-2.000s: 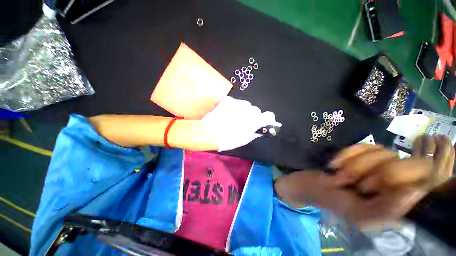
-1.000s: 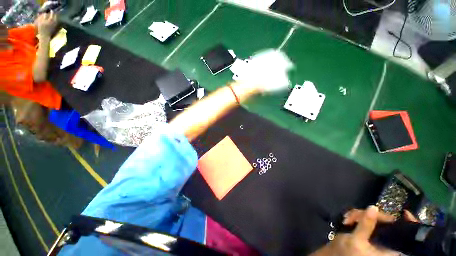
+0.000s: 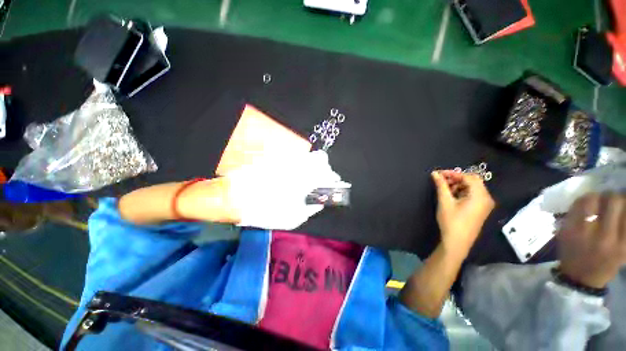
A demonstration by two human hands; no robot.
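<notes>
My left hand [image 3: 278, 195], in a white glove, holds a small dark and silver bracket [image 3: 329, 197] at its fingertips, just below the orange foam sheet [image 3: 257, 140]. My bare right hand [image 3: 461, 202] is over the mat beside the right pile of rings [image 3: 480, 169], with thumb and fingertips together. Whether a tiny part is pinched there cannot be told. Another pile of silver rings [image 3: 326, 129] lies right of the foam, and a single ring [image 3: 267, 78] lies above it.
Dark parts bins [image 3: 525, 120] with shiny hardware stand at the right. A bag of hardware [image 3: 103, 147] and black housings [image 3: 113, 51] lie at the left. Another person's hand [image 3: 594, 236] is at far right by a white plate [image 3: 532, 230]. The green belt [image 3: 274, 20] runs behind.
The view has swung back down. My left hand has come back from the belt to the foam sheet and now holds a bracket. My right hand has left the bins for the right ring pile.
</notes>
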